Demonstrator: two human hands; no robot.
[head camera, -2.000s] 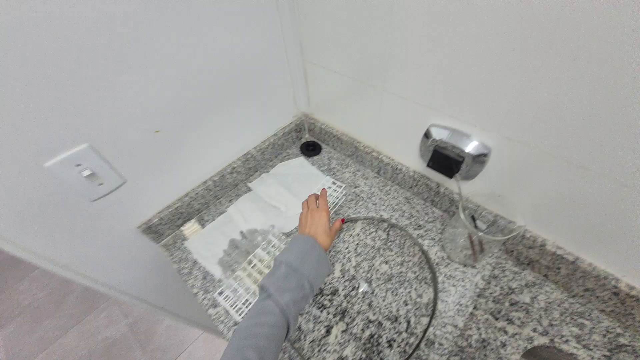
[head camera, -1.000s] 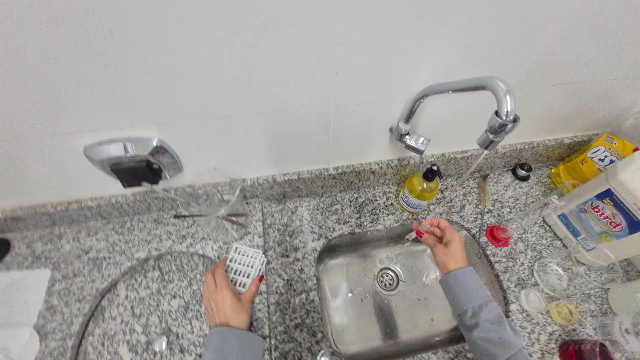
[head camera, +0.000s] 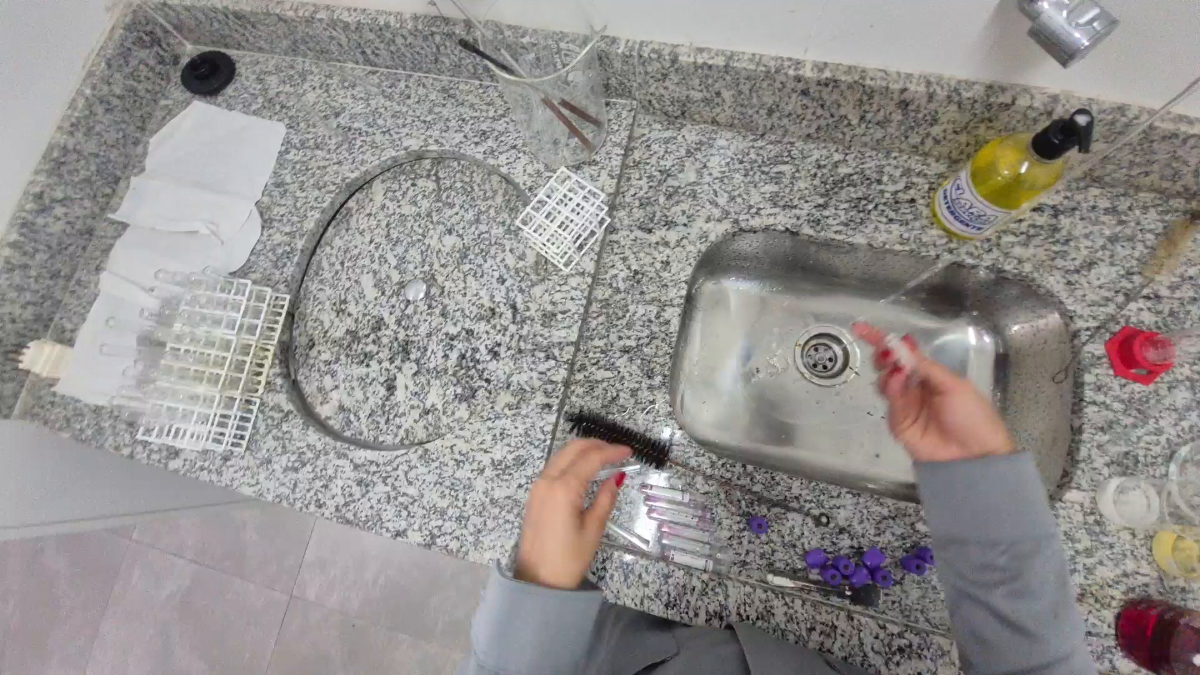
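My right hand is over the stainless steel sink, its fingers closed on a small clear tube. At the sink's near left corner, my left hand has a clear tube between thumb and fingers. Beside it several small tubes with purplish residue lie in a row, below a black bristle brush. Purple caps are scattered along the near counter edge. A small white wire rack stands on the counter left of the sink. A thin stream of water falls into the sink.
Racks of glass tubes rest on white paper at the left. A glass beaker holding thin sticks leans toward the backsplash. A yellow soap bottle stands behind the sink; a red hexagonal base and a red-liquid container are at the right.
The small white rack, in my left hand one second ago, now stands on the counter by the beaker. My left hand has moved to the tubes near the front edge. The view has shifted.
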